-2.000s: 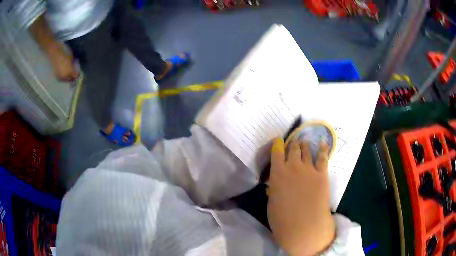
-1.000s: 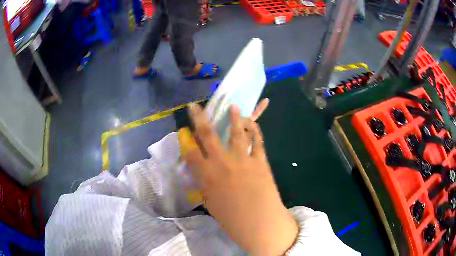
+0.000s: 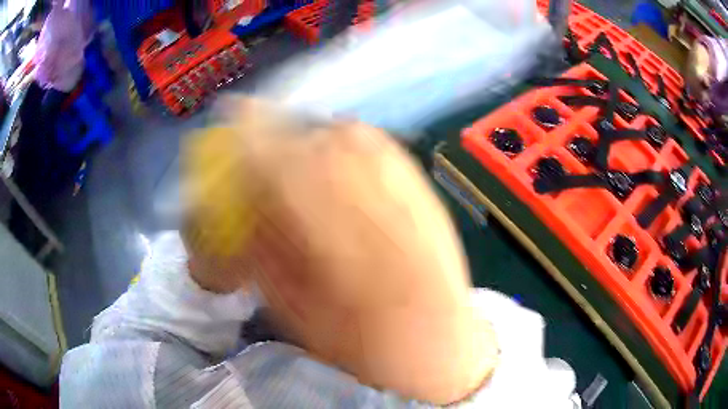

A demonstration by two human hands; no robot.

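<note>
A white notebook (image 3: 415, 68), blurred by motion, is held up ahead at the top centre. My right hand (image 3: 351, 240) is large and blurred in the middle, back towards me, at the notebook's lower edge; its fingertips are hidden or smeared. My left hand (image 3: 211, 268) shows only in part behind my right hand on the left, with a blurred yellow covering (image 3: 215, 192) on or beside its fingers. What the left hand grips cannot be told. The tape roll cannot be made out.
An orange-red tray (image 3: 579, 212) of black watches lies on the green mat (image 3: 511, 264) at right, with a second tray (image 3: 599, 36) behind it. More red trays (image 3: 195, 68) stand at top left. A small grey piece (image 3: 594, 389) lies at bottom right.
The notebook, open on my lap at first, was folded up and has moved up and forward with my right hand. The view has swung right; the walking person is out of view.
</note>
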